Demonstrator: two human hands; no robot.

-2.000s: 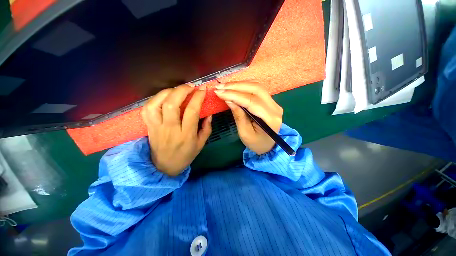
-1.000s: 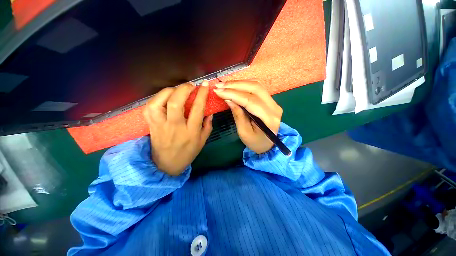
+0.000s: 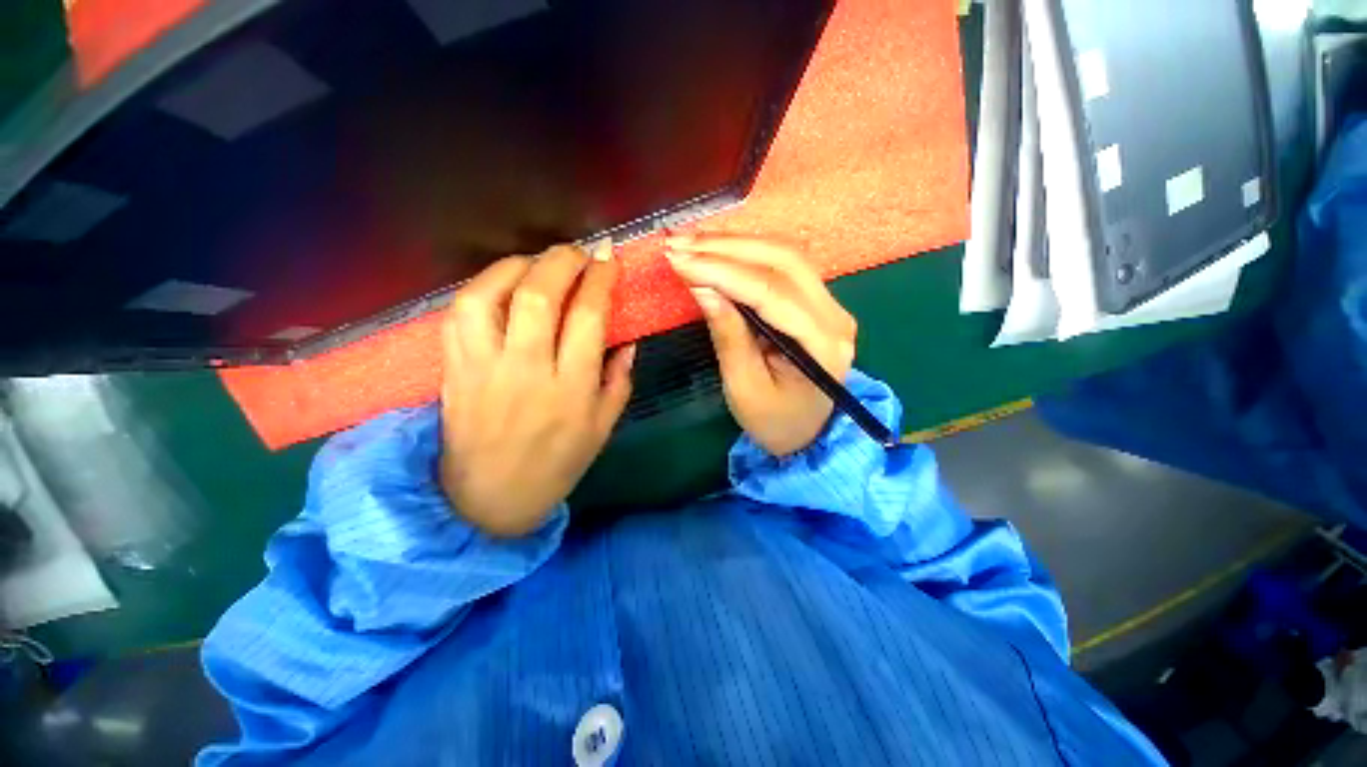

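A large dark tablet housing (image 3: 450, 135) with pale square patches lies over the red-orange mat (image 3: 870, 135), its near edge running up to the right. My left hand (image 3: 528, 382) rests at this edge, its fingertips touching or nearly touching it; whether it grips the housing I cannot tell. My right hand (image 3: 772, 330) is just to the right, holding a slim black pen-like tool (image 3: 817, 372) whose rear end points down to the right. The fingertips of my right hand are close to the housing's edge. The tool's tip and any small part there are too small to tell.
Stacked housings (image 3: 1177, 165) with white separator sheets (image 3: 1027, 195) stand right of the mat on the green bench (image 3: 915, 307). A dark striped sheet (image 3: 675, 375) lies between my hands. Clear plastic and white sheets (image 3: 53, 540) lie at left. Another person's blue sleeve (image 3: 1244, 375) is at right.
My right hand has shifted slightly right, away from my left fingertips. The tool's rear end has moved a little to the right. The housing has shifted slightly in view.
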